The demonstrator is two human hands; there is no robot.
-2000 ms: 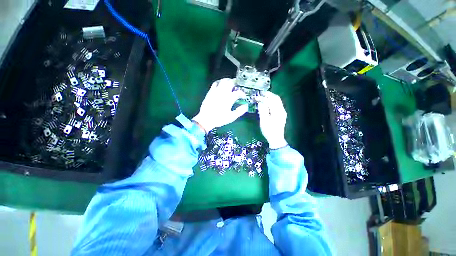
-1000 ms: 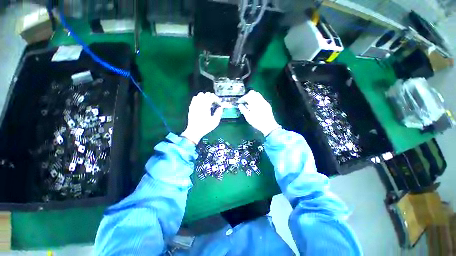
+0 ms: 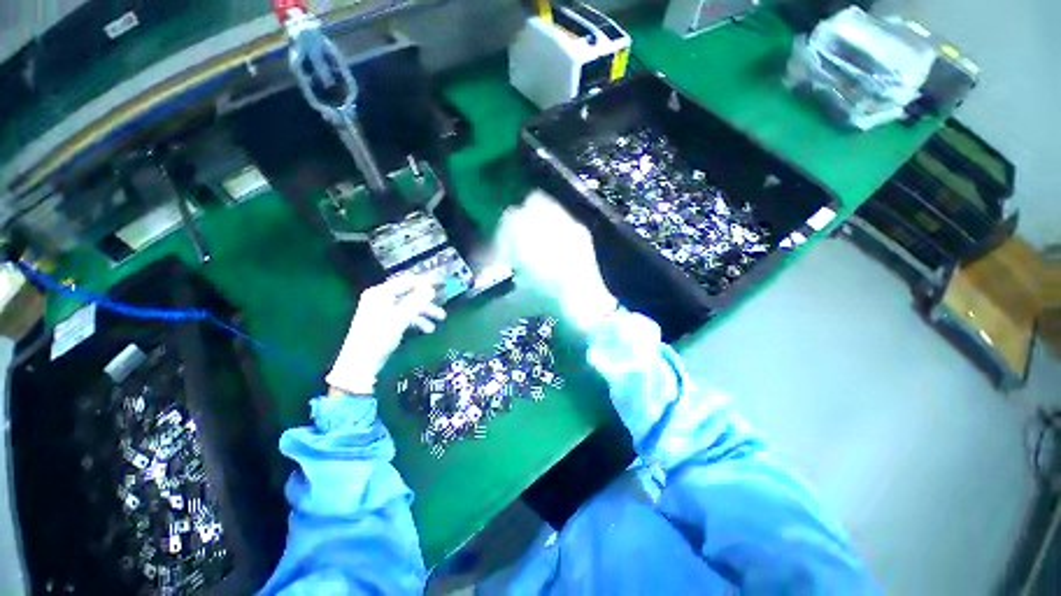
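Observation:
My gloved left hand (image 3: 382,328) is at the front left of the press fixture, its fingertips by the lower die (image 3: 428,274) and its teal pad (image 3: 455,283). Whether the fingers hold a part cannot be told. My gloved right hand (image 3: 547,250) is blurred, right of the fixture, between it and the right bin; its fingers and anything in them cannot be made out. The upper die (image 3: 406,239) sits behind the lower die. A loose pile of power transistors (image 3: 483,384) lies on the green mat in front of the fixture.
The right black bin (image 3: 593,221) and left black bin (image 3: 250,489) hold more transistors. A metal lever (image 3: 337,105) rises behind the die. A white boxed device (image 3: 568,55) stands behind the right bin. A clear plastic bag (image 3: 867,68) lies at the far right. A blue cord (image 3: 128,309) crosses the left bin.
The view has turned to the right. My right hand has left the die and moved right, towards the right bin. My left hand stays close to the fixture's front left.

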